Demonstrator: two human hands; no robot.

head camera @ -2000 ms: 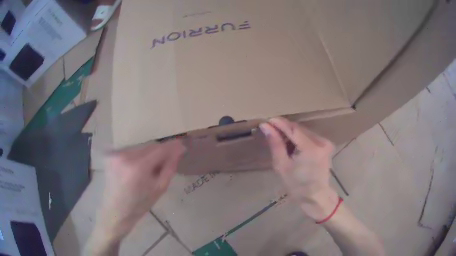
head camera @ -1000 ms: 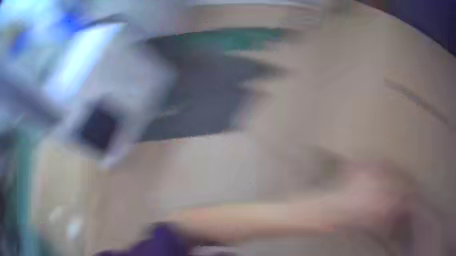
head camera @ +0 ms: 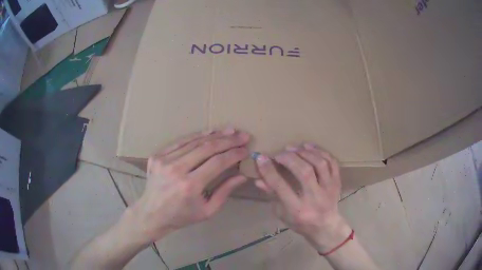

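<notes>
A large brown outer carton (head camera: 296, 100) lies in front of me, with FURRION printed upside down on its top panel. My left hand (head camera: 198, 171) lies over its near edge, fingers on top and thumb against the front side. My right hand (head camera: 301, 184) is beside it on the same edge, fingers bent over the top. My right thumb touches a small blue-grey piece (head camera: 256, 156) at the edge; what it is cannot be told. The front side of the carton is largely hidden behind both hands.
White printed boxes (head camera: 66, 15) stand at the upper left, and another is cut off at the left edge. A torn dark grey sheet (head camera: 50, 145) lies at the left. Flattened cardboard (head camera: 370, 227) covers the floor, with green floor showing in gaps.
Two seconds ago both hands held the front flap with its dark slot showing. The view swung left in a blur, then returned. Now both hands are closer together, on the carton's top edge.
</notes>
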